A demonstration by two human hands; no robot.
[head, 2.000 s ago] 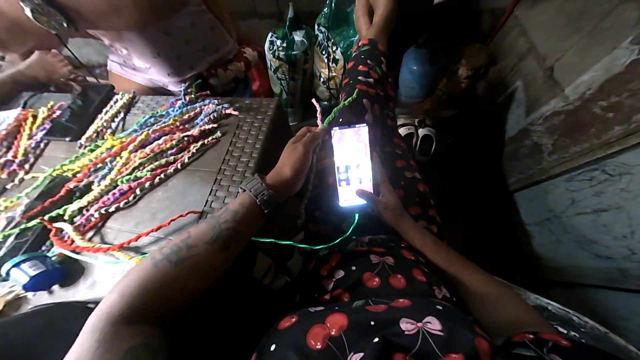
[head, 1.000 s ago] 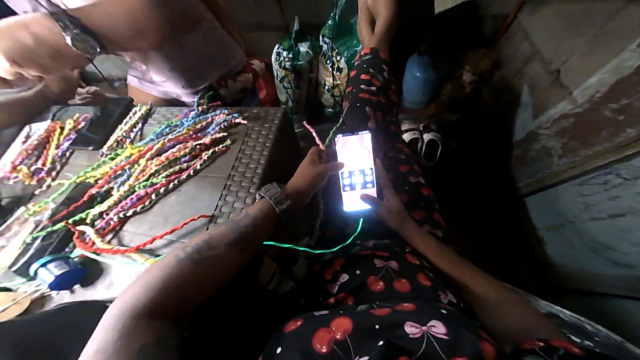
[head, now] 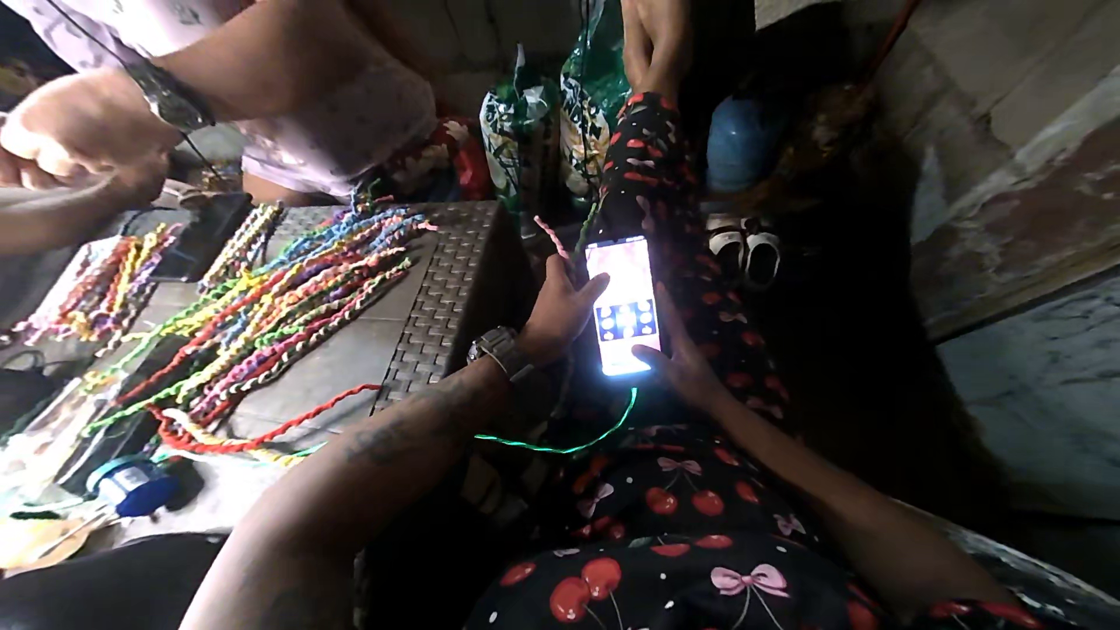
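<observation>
A smartphone [head: 625,306] with a brightly lit screen is held upright over my lap. My left hand [head: 560,306], with a watch [head: 500,352] at its wrist, grips the phone's left edge, its thumb over the screen. My right hand [head: 678,354] holds the lower right edge, its thumb on the bottom of the screen. A green cord [head: 560,450] runs from below the phone toward the left. By my left fingers a pink twisted strand [head: 551,234] and a dark green strand [head: 588,229] stick up. Braided colored cords [head: 297,306] lie on the table to the left.
The woven-edged table [head: 446,306] also holds a blue-lidded tub [head: 133,486] and a black tray [head: 203,236]. Another person's arms [head: 219,79] reach over its far side. Green plastic bags [head: 525,131], a blue container [head: 744,144] and white shoes [head: 744,249] are beyond; a wall stands right.
My left thumb has moved from the phone's side to over the screen, and the lower part of the screen now looks different. The other person's arms have come further in over the table.
</observation>
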